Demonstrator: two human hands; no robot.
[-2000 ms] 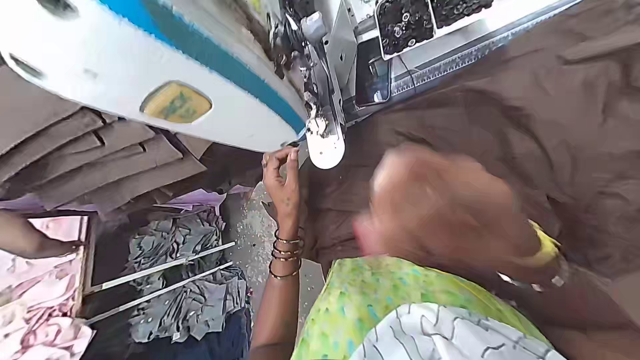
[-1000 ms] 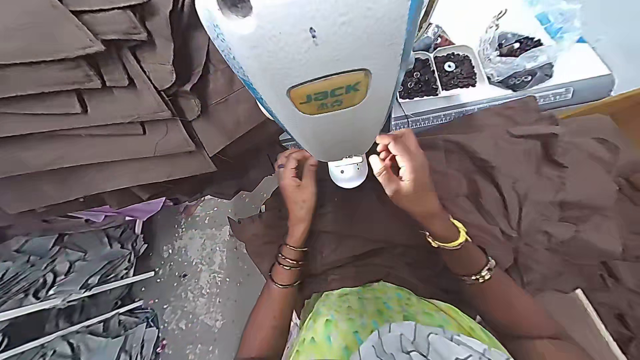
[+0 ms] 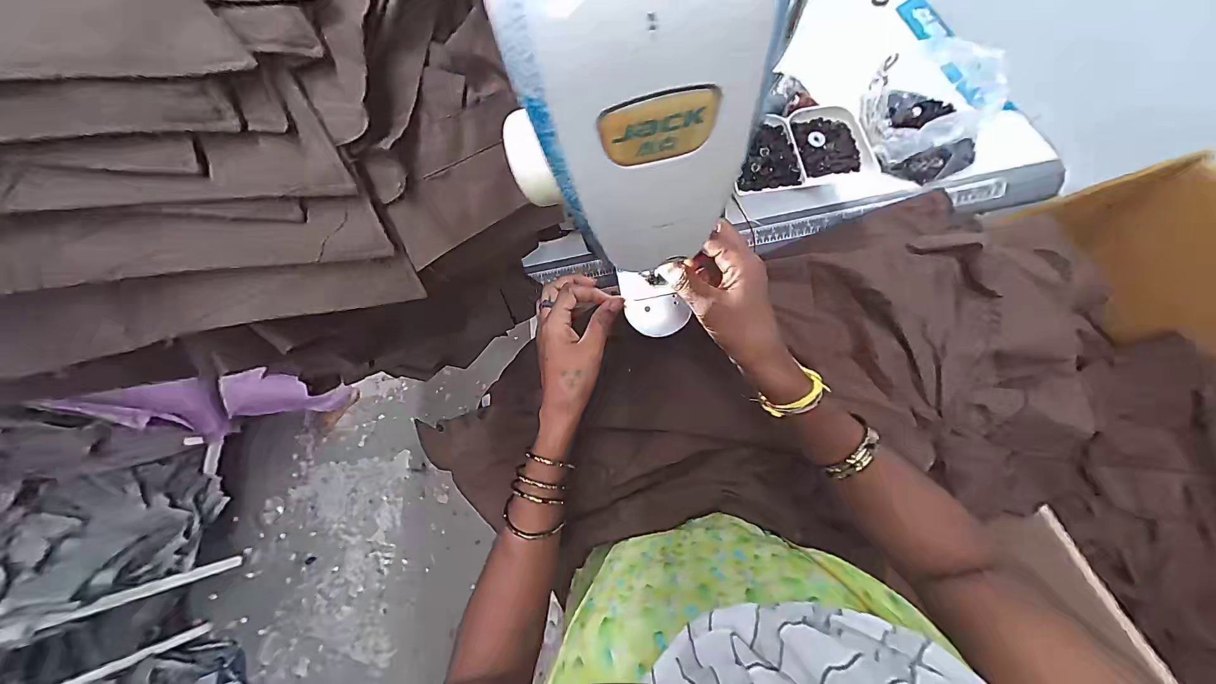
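Note:
A Jack sewing machine head (image 3: 655, 114) stands in the upper middle, with a light round-ended plate (image 3: 657, 318) under its tip. My left hand (image 3: 573, 347) is at the plate's left side, thumb and forefinger pinched on what looks like a thin thread (image 3: 651, 296) crossing the plate. At the right side, my right hand (image 3: 731, 299) is close to the needle area, its fingertips together near a small dark red item; what they pinch is too small to tell. Brown fabric (image 3: 684, 427) lies below the plate, over my lap and off to the right.
Stacked brown fabric pieces (image 3: 171, 228) fill the upper left. Behind the machine on the right are white trays of dark buttons (image 3: 826, 147), a plastic bag (image 3: 940, 114) and a ruler strip (image 3: 793, 233). Grey cloth pieces (image 3: 95, 532) lie at lower left by the speckled floor (image 3: 332, 522).
The right hand, blurred over my lap two seconds ago, came up to the machine's right side and stays there. The left hand stays by the plate. The view has shifted strongly.

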